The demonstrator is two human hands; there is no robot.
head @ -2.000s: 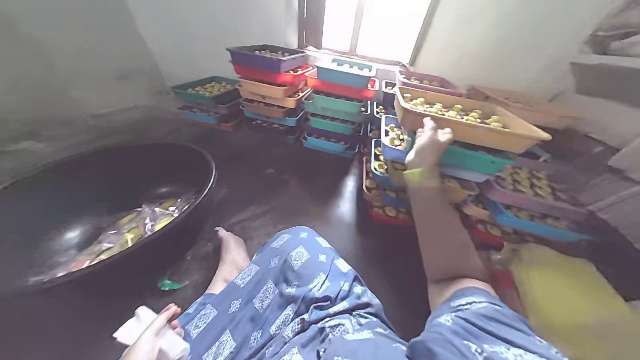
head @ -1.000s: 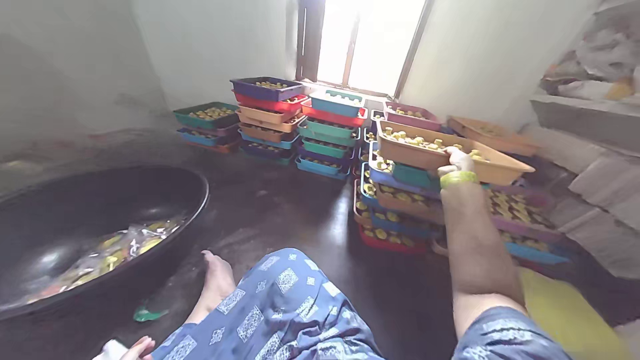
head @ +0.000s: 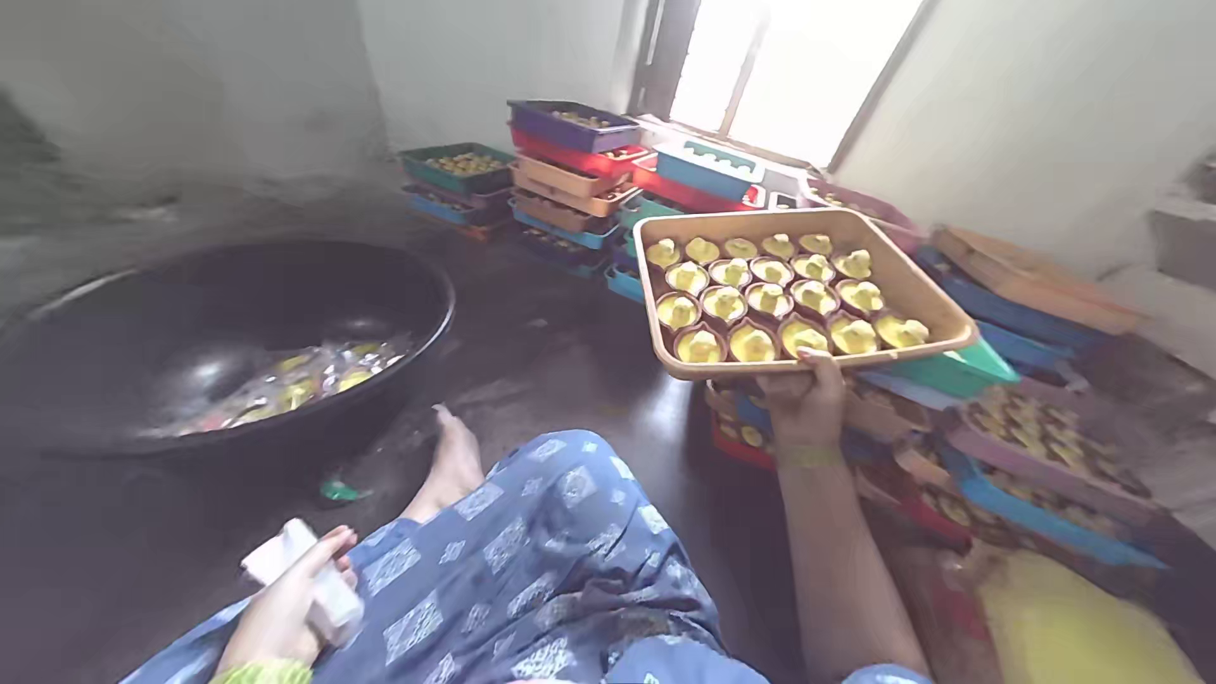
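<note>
My right hand [head: 806,399] grips the near rim of a tan plastic tray [head: 807,369], its fingers under it and the thumb on the rim. The tray is tilted toward me in front of the stacks. Rows of small brown clay cups filled with yellow wax [head: 724,304] stand inside. My left hand [head: 294,603], low at the left beside my knee, holds a white folded piece [head: 328,589], perhaps cloth or paper.
A large black basin [head: 418,356] with clear-wrapped packets [head: 313,380] stands at the left. Stacks of coloured trays [head: 570,180] line the window wall, more trays [head: 1054,503] stand at the right. A green scrap [head: 339,491] lies on the floor. A yellow bundle [head: 1073,608] is at lower right.
The tan tray rested on the right-hand stack earlier; my right hand has lifted it off and tipped it toward me. My left hand still holds the white piece.
</note>
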